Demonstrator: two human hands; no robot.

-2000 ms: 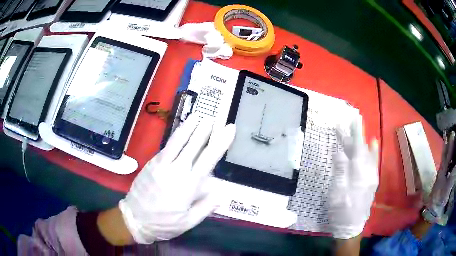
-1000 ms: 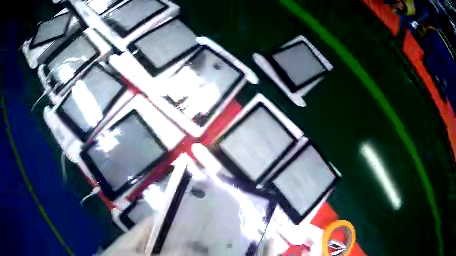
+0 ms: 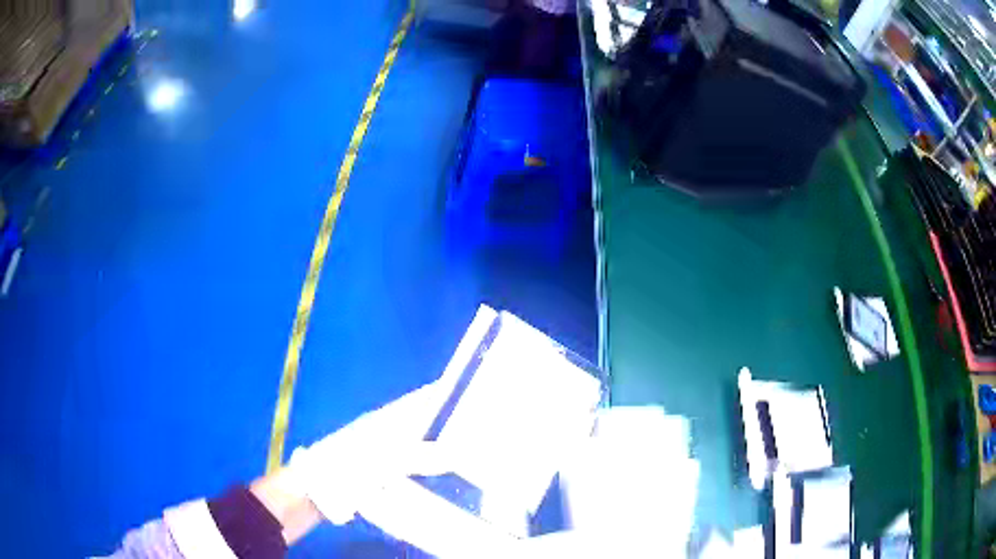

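Observation:
My left hand (image 3: 371, 453), in a white glove, reaches in from the lower left and holds an e-reader (image 3: 530, 399) by its left side. The e-reader is tilted above the bench's left edge. Its screen is washed out by glare, so nothing on it can be read. White tray parts show below it, but glare hides where they join. My right hand is not in view.
More e-readers in white trays lie on the green conveyor (image 3: 699, 295) at lower right. A large dark object (image 3: 754, 109) stands on it farther back. A blue stool or bin (image 3: 519, 164) stands left of the bench, on the blue floor.
The view has swung left and away from the red mat, tape, sheets and tally counter. The e-reader is lifted, held by my left hand. My right hand has left the view.

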